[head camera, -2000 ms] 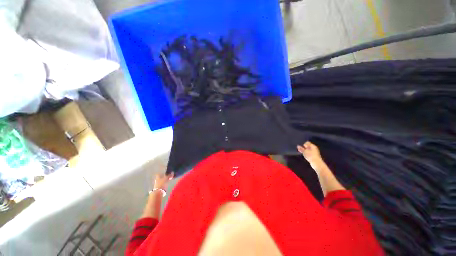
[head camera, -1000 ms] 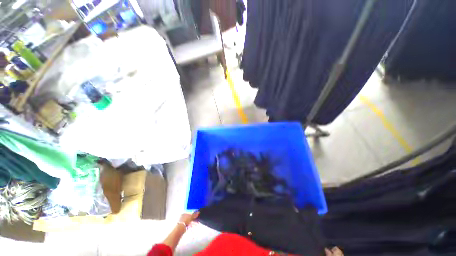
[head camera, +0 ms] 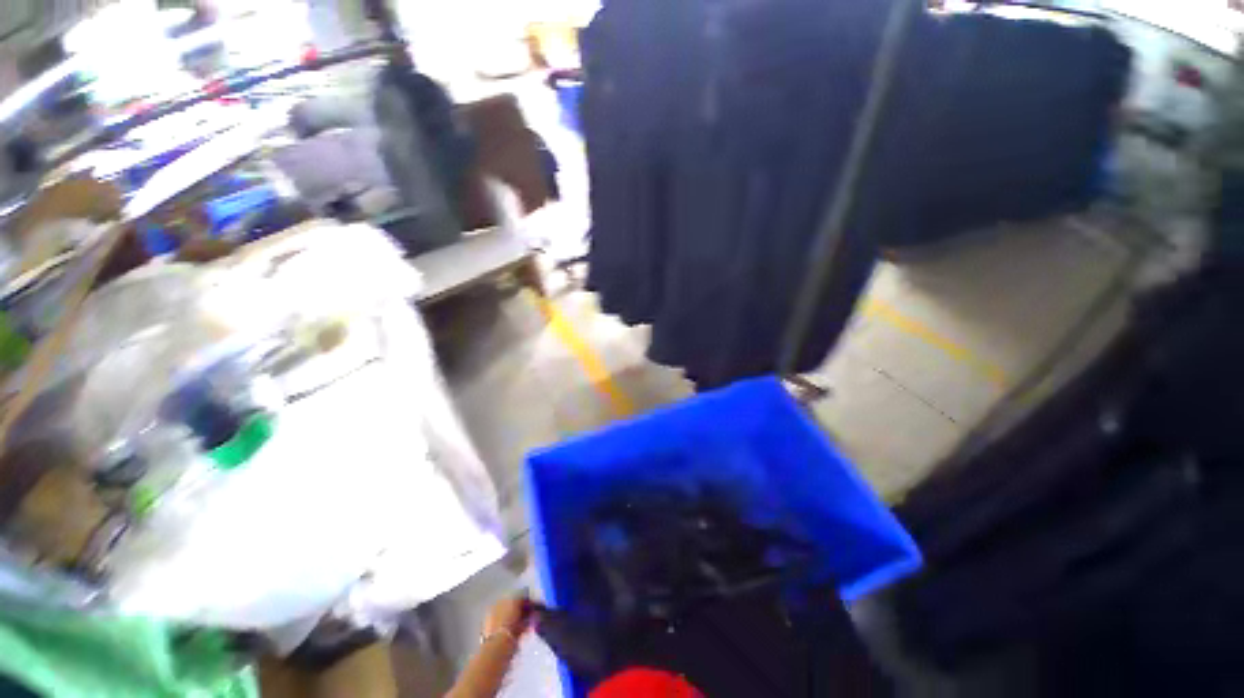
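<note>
A dark denim shirt (head camera: 723,648) is spread at the bottom centre, over the near part of the blue crate (head camera: 709,423). Small pale buttons show faintly on it. My left hand (head camera: 508,620), with a bracelet at the wrist, grips the shirt's left edge beside the crate. My right hand is not in view; the shirt's right side runs out of the bottom edge. Dark hangers (head camera: 682,552) lie in the crate, blurred.
Dark shirts (head camera: 723,191) hang on a rack ahead, and more hanging dark garments (head camera: 1091,545) stand close at the right. A white-covered table (head camera: 328,505) with clutter is at the left. Grey floor with yellow lines (head camera: 587,355) shows between.
The view has tipped up and turned, so the crate now sits lower and more of the racks shows. My right hand has left the picture. My left hand still grips the shirt.
</note>
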